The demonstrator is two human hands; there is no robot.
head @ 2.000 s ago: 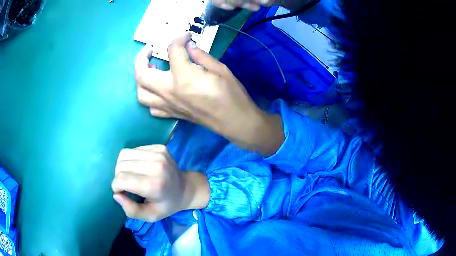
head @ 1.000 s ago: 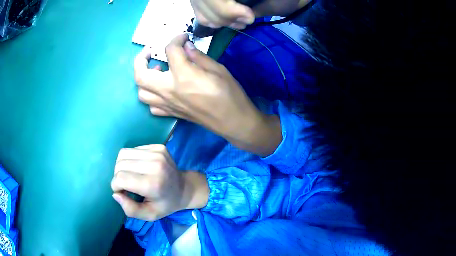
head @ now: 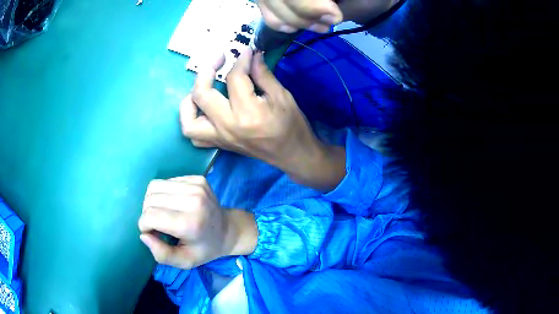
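Observation:
My right hand (head: 184,221) is a closed fist at the bench edge, knuckles up, thumb folded below, with nothing visible in it. My left hand is not in view. Beyond it, a white plastic housing (head: 211,27) with dark parts lies at the top of the bench. Another worker's hand (head: 257,116) has its fingers at the housing's near edge. That worker's other hand (head: 300,13), cut off by the top edge, holds a dark tool (head: 271,37), partly hidden, its tip at the dark parts. A thin cable (head: 328,59) trails right.
A green mat (head: 86,141) covers the bench. Blue trays with silvery bits (head: 7,245) stand at the left edge. A clear bag with dark contents (head: 24,21) is at top left. A blue crate (head: 374,92) is beside the bench. The worker's dark hair (head: 490,141) blocks the right side.
The other worker's near hand has shifted slightly right, and its fingers have moved. The tool hand first came down into view, then shifted slightly right. The hair covers more at right. My fist has barely moved.

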